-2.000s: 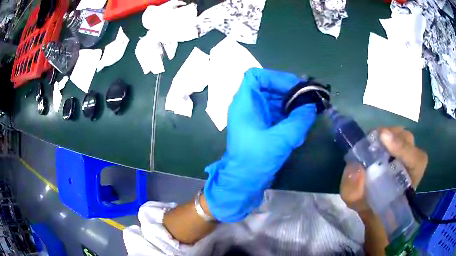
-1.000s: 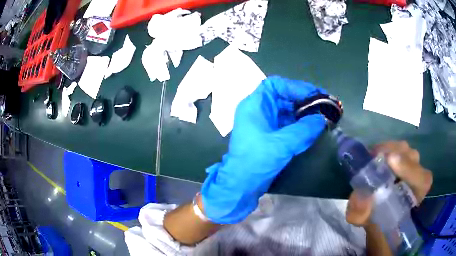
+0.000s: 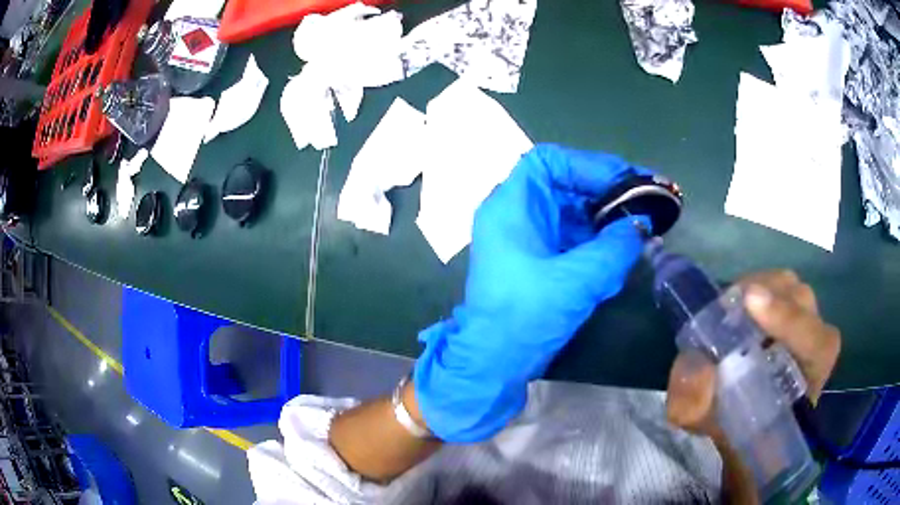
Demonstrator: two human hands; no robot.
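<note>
My left hand [image 3: 523, 286], in a blue nitrile glove, holds a round black unit [image 3: 656, 204] with a silver rim line between thumb and fingers above the green mat. The unit is tilted, and the fingers hide its left part. My bare right hand [image 3: 755, 345] is wrapped around a clear, thick pen-like tool [image 3: 755, 414] with a dark tapered nose. The nose points at the unit's lower edge, close to my left thumb tip. Whether the tip touches the unit cannot be told.
Several loose black units [image 3: 244, 191] lie in a row at left. White paper pieces [image 3: 464, 163] and crumpled foil [image 3: 659, 35] lie on the green mat [image 3: 395, 296]. A red-orange tray [image 3: 74, 108] and labelled clear bottle [image 3: 194, 49] stand upper left. A blue stool [image 3: 163, 355] stands below the bench.
Since the first frame, my left hand and the unit have moved slightly right, and the unit is turned a little differently. The tool has stayed at its lower edge.
</note>
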